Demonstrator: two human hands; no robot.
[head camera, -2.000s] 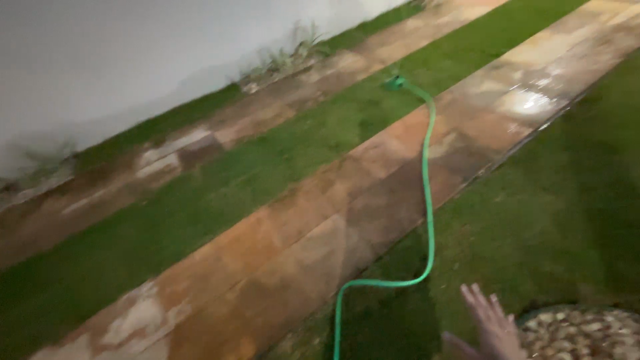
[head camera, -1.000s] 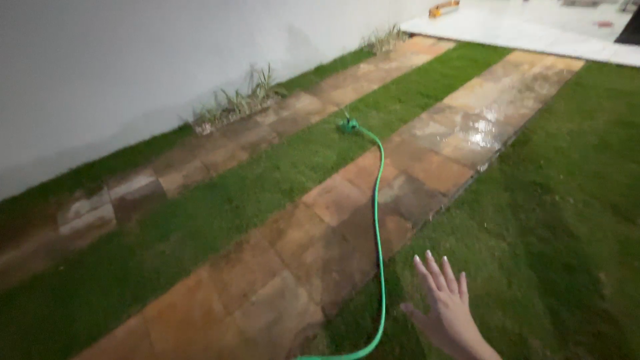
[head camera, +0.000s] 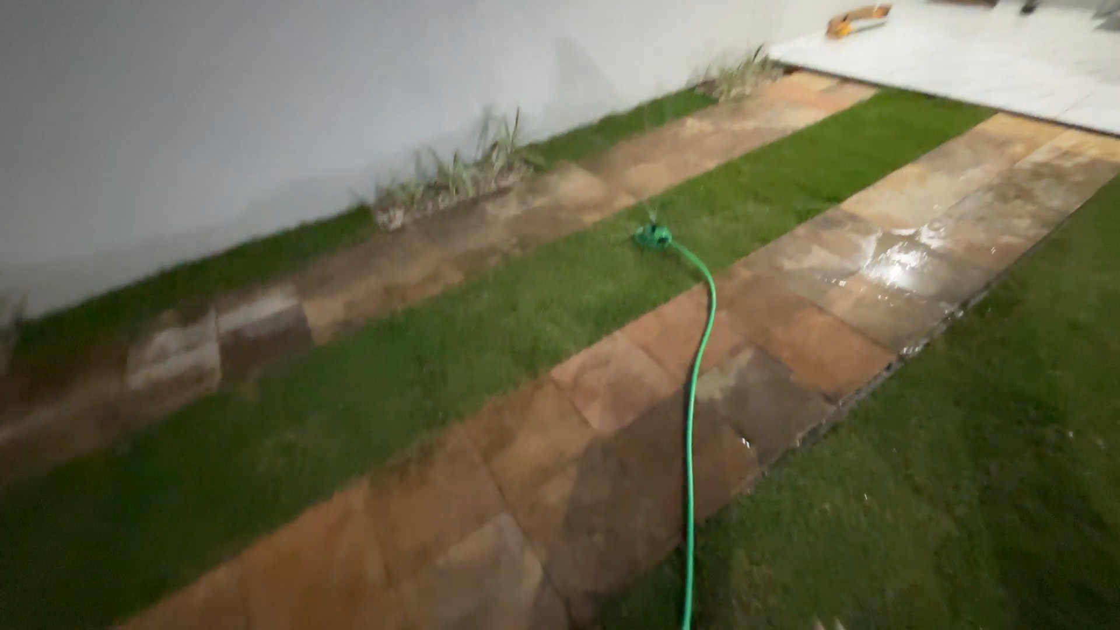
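Note:
A green garden hose (head camera: 693, 402) runs from the bottom edge across the stone paving and ends at a small green sprinkler (head camera: 653, 235) on the middle grass strip. A faint spray of water rises above the sprinkler. Only blurred fingertips of my right hand (head camera: 828, 624) show at the bottom edge, over the grass right of the hose. The rest of that hand is out of frame, so whether it holds anything cannot be told. My left hand is out of view.
Wet stone paving (head camera: 901, 267) shines at the right. A second stone strip (head camera: 516, 214) runs along a white wall (head camera: 262, 105), with low plants (head camera: 468, 171) in a bed beside it. At the back right, an orange object (head camera: 857, 21) lies on a white tiled floor (head camera: 945, 66).
My right hand, seen with fingers spread at the lower right one second ago, has dropped almost wholly out of the bottom of the view. The view has shifted.

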